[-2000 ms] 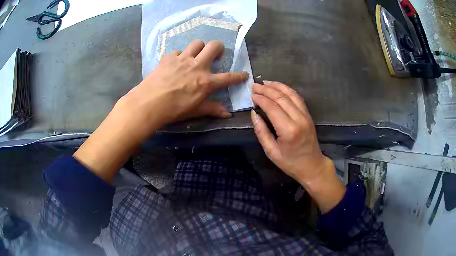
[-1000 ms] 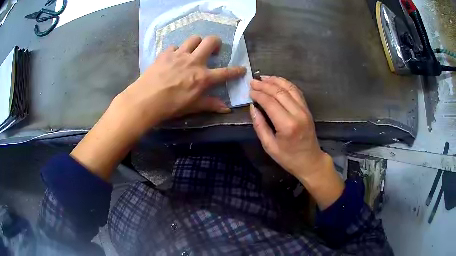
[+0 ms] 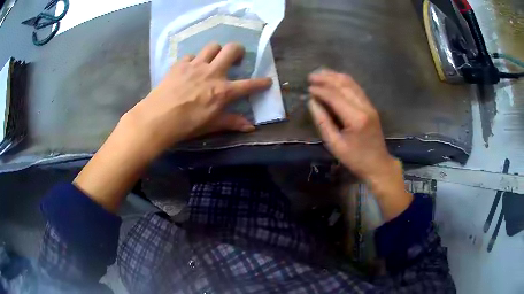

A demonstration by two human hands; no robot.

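Observation:
The white lining piece [image 3: 269,103] lies on the pressing table, its right edge folded inward over the grey template [image 3: 208,41]. A pale cloth border [image 3: 188,28] shows around the template's angled far end. My left hand [image 3: 198,95] lies flat with spread fingers on the template, index fingertip on the folded white strip and thumb by the near edge. It presses but grips nothing. My right hand [image 3: 350,118] is right of the piece, not touching it. It is blurred, with fingers curled and thumb slightly apart; I see nothing clearly held.
The steam iron [image 3: 451,43] rests at the far right with its hose and cable. Dark green snips [image 3: 46,22] lie at the far left beside white sheets [image 3: 95,11]. A stack with dark layered edges [image 3: 16,106] stands at the left. The padded table's near edge [image 3: 276,142] runs before me.
My right hand has come away from the folded edge and moved right. My left hand stays pressed on the piece. The whole view has shifted a little, moving things left in the picture.

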